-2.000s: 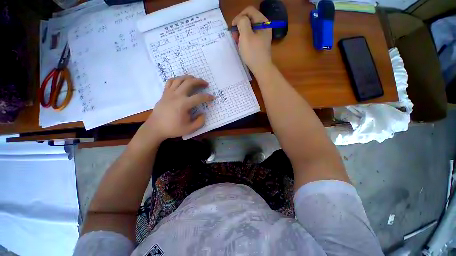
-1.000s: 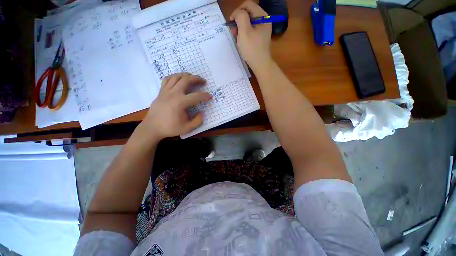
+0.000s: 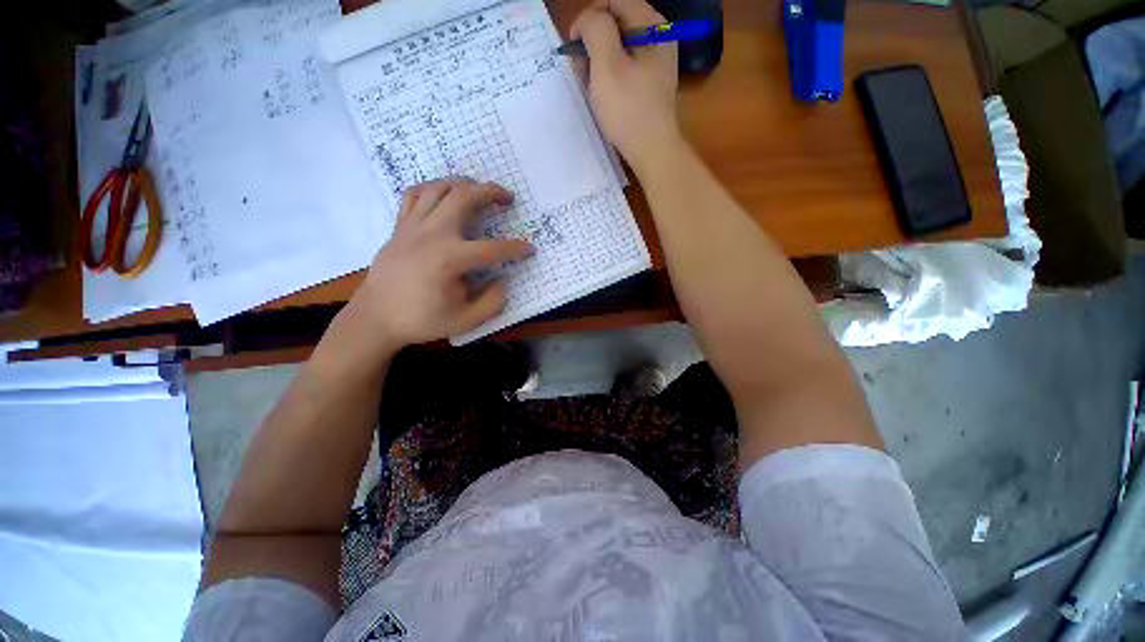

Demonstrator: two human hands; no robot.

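Observation:
The form pad (image 3: 553, 151), a white printed grid sheet with handwriting, lies at a slight tilt on the wooden desk. My left hand (image 3: 442, 263) rests on its lower left part, fingers apart and holding nothing. My right hand (image 3: 625, 69) is at the pad's upper right edge and holds a blue ballpoint pen (image 3: 653, 34). The pen's tip points left at the upper right of the sheet. Handwritten sheets (image 3: 264, 188) lie left of the pad.
Scissors (image 3: 123, 213) with red-orange handles lie on papers at the left. A black mouse (image 3: 698, 50), a blue stapler (image 3: 814, 50) and a black mobile phone (image 3: 913, 151) are on the right. White ruffled fabric (image 3: 935, 295) hangs at the desk's right front edge.
The desk items have shifted slightly upward and left in view. My right hand with the pen has moved slightly up and left. My left hand stays on the pad in nearly the same pose.

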